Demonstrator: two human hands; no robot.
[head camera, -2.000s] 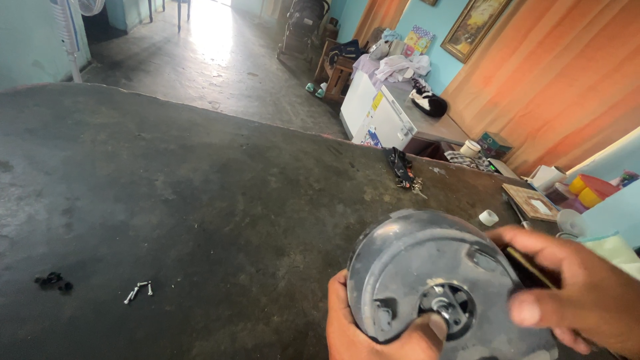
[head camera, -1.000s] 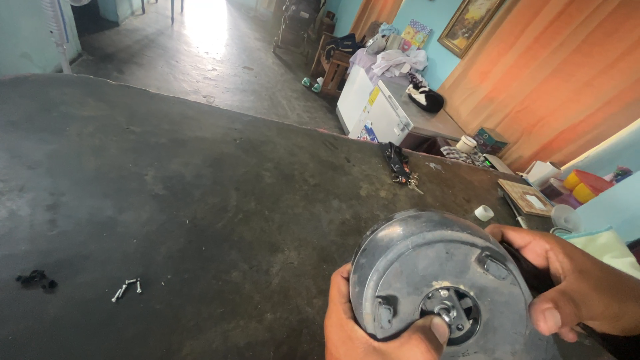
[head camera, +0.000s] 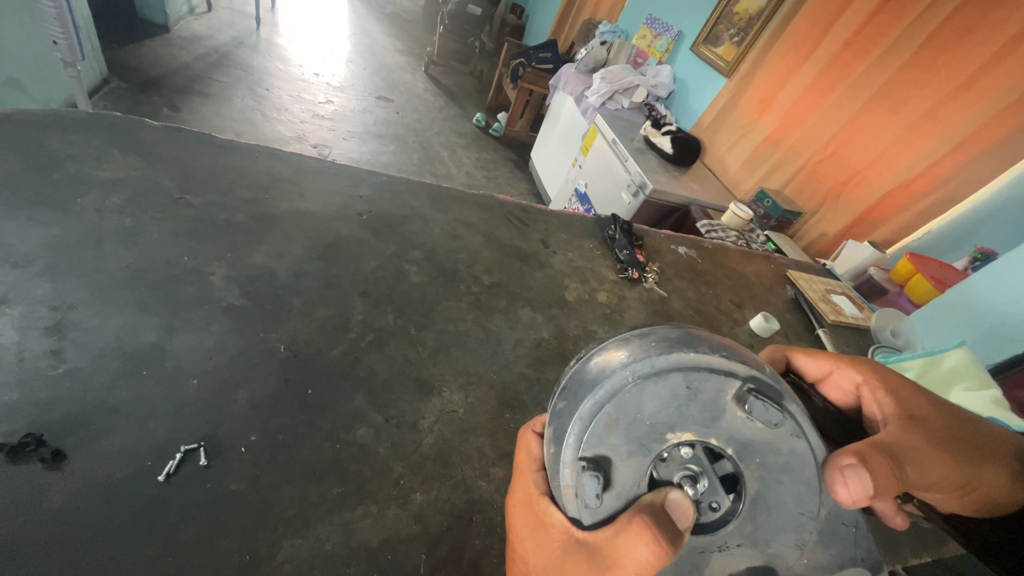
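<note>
A round grey housing (head camera: 640, 416) with a raised rim is held at the lower right. In its round central opening a metal shaft (head camera: 690, 482) and a drilled plate show. My left hand (head camera: 592, 528) grips the housing's left side, the thumb lying beside the shaft. My right hand (head camera: 904, 432) holds the right edge, with a dark part under its fingers that is partly hidden. Several silver screws (head camera: 184, 458) lie on the dark tabletop (head camera: 320, 336) at the lower left, and small black pieces (head camera: 32, 450) lie farther left.
A black pouch with keys (head camera: 628, 248) lies near the table's far edge. A white ring-shaped piece (head camera: 765, 324) stands behind the housing. To the right are a wooden board (head camera: 830, 298) and a pale cloth (head camera: 952, 380). A white chest freezer (head camera: 596, 160) stands beyond the table.
My right thumb and fingers have shifted on the housing's right side since two seconds ago. My left hand stays on the left side, its thumb near the shaft.
</note>
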